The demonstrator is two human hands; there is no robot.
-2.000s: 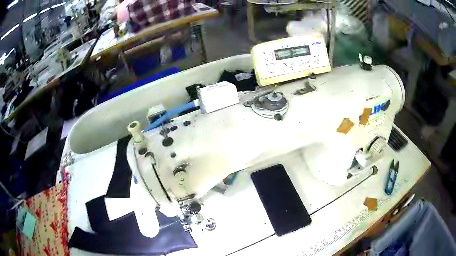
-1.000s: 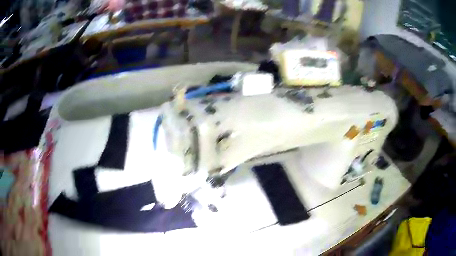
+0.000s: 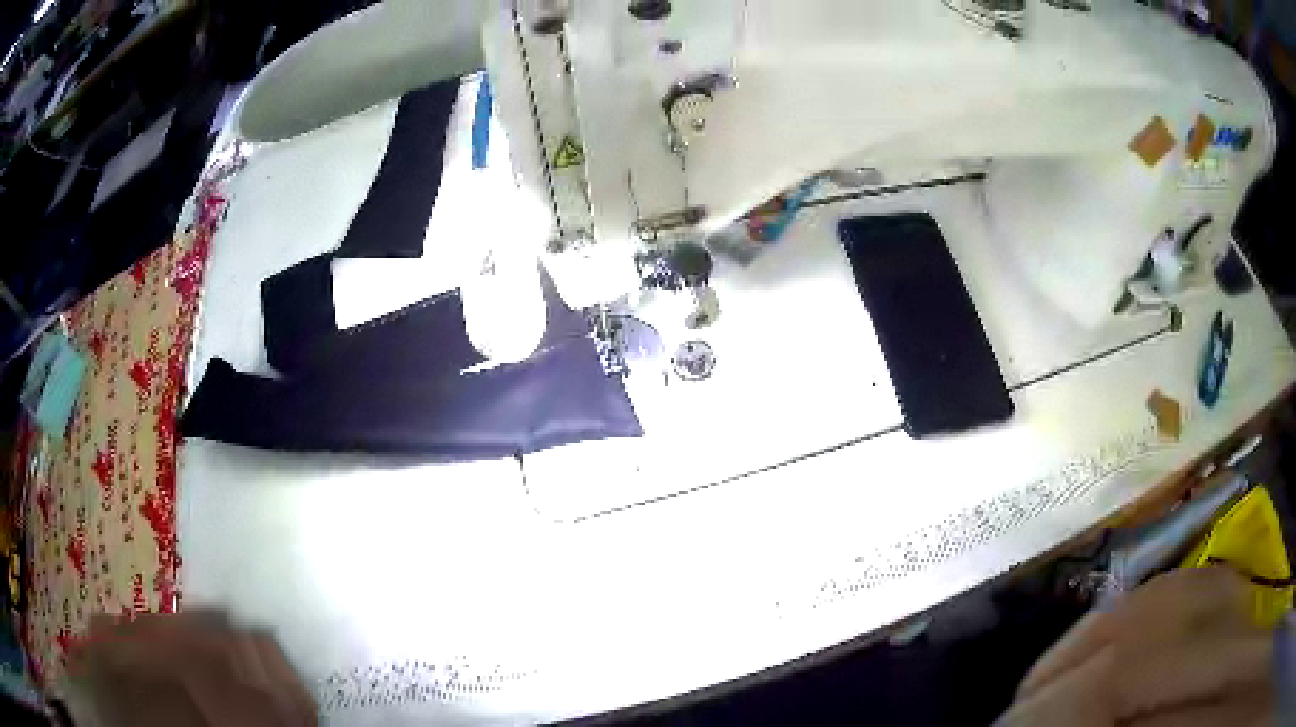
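Note:
Dark fabric pieces (image 3: 427, 398) lie on the white machine table, their right end at the presser foot and needle (image 3: 608, 338). A dark strip (image 3: 412, 164) runs up behind them. My left hand (image 3: 192, 675) is blurred at the bottom left, cut off by the lower edge, over the red-patterned covering. My right hand (image 3: 1165, 656) is at the bottom right, also blurred and cut off, near the table's front edge. Neither hand touches the dark fabric. The fingers of both are too unclear to tell their grip.
The sewing machine (image 3: 881, 85) spans the top. A black smartphone (image 3: 927, 324) lies right of the needle. A round metal disc (image 3: 694, 359) is beside the foot. Blue-handled snips (image 3: 1215, 359) lie at the far right. A yellow panel (image 3: 1248, 547) shows at the right edge.
Both hands have come into view at the bottom. The view has moved closer and lower over the table. The fabric still lies at the needle.

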